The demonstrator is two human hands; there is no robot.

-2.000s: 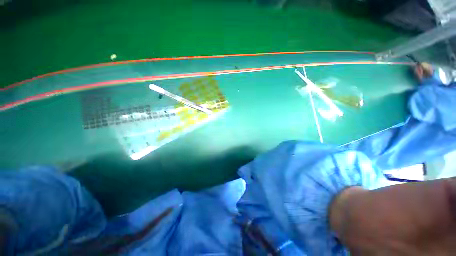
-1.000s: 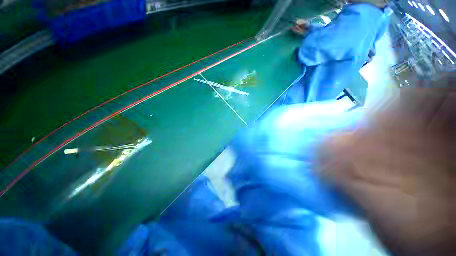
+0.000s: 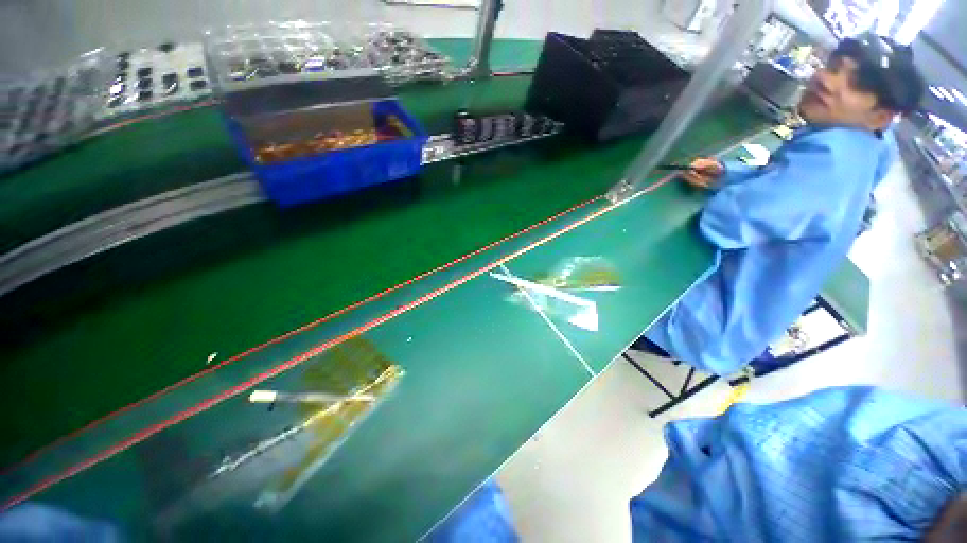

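Observation:
On the green bench [image 3: 456, 424], an amber see-through sheet [image 3: 341, 371] lies near the belt edge. A slim tool [image 3: 308, 398] with a pale end rests across it, and a clear liner [image 3: 278, 483] glares beside it. Further right, a white strip [image 3: 541, 286] lies by a smaller amber patch [image 3: 589, 279]. My right hand [image 3: 949, 525] is only a dark sliver cut off at the bottom right corner, past the blue sleeve; its fingers are hidden. My left hand is out of view; a blurred blue sleeve shows at bottom left.
Beyond the red-edged belt are a blue bin [image 3: 334, 164] with orange-brown parts, clear trays [image 3: 159, 80] and stacked black trays [image 3: 610, 85]. A metal post [image 3: 689, 101] stands at the belt. A person in a blue smock [image 3: 790, 233] is at the bench on the right.
The view has swung up and right, bringing the bin, the trays and the neighbour's head into view. My right forearm has dropped toward the bottom right corner. The amber sheets and tool remain on the bench.

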